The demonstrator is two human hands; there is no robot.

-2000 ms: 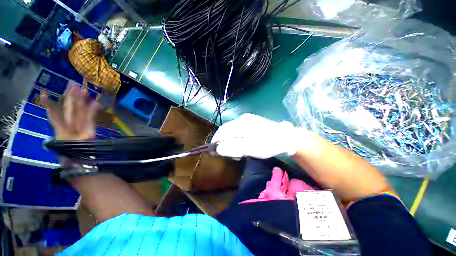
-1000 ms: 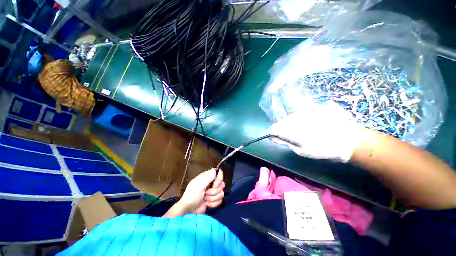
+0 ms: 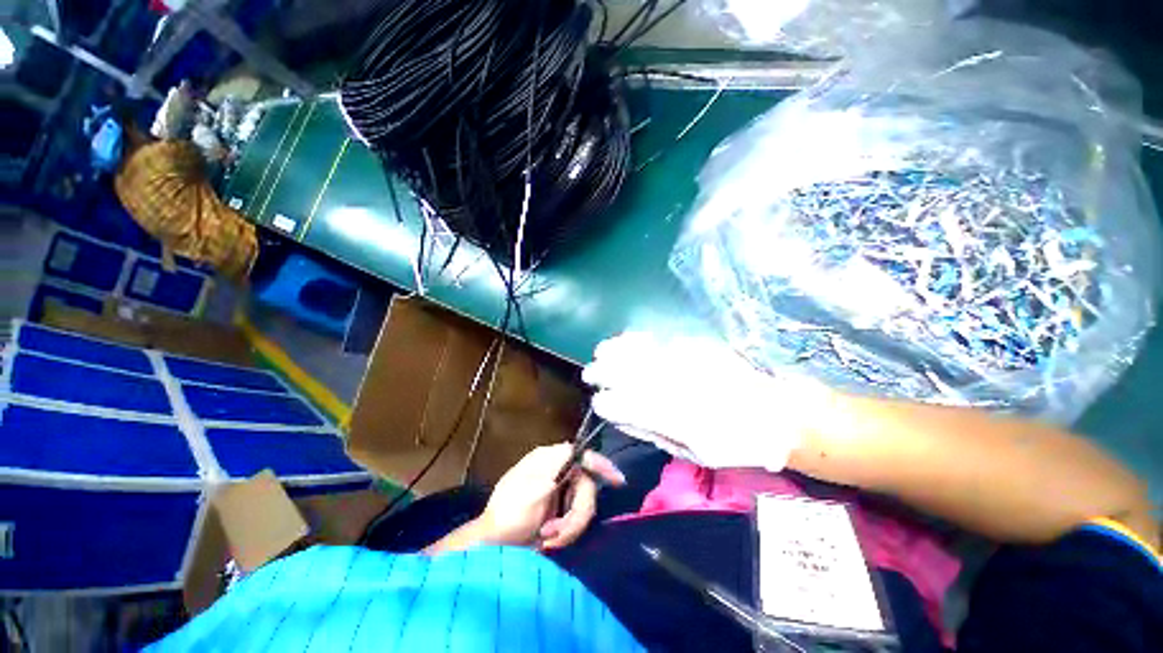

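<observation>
My bare left hand (image 3: 542, 498) is closed on a dark cable (image 3: 578, 447) at the lap, near the bench edge. My right hand (image 3: 702, 396), in a white glove, is just above and to the right, with its fingertips at the upper end of the same cable. The glove is overexposed, so its exact finger grip is hard to make out. A large black cable coil (image 3: 491, 115) lies on the green bench, with pale-tipped leads hanging at its near edge. A clear plastic bag (image 3: 918, 255) holds a heap of blue, white and silvery slivers.
An open cardboard box (image 3: 408, 396) stands below the bench edge (image 3: 370, 262). A small carton (image 3: 262, 510) and blue crates (image 3: 102, 447) are at left. A person in an orange checked garment (image 3: 185, 211) is farther along. A badge (image 3: 816, 561) and pink cloth (image 3: 906, 549) are at my lap.
The black bundle around my left forearm two seconds ago no longer shows there. My gloved right hand has come back from beside the bag towards my left hand.
</observation>
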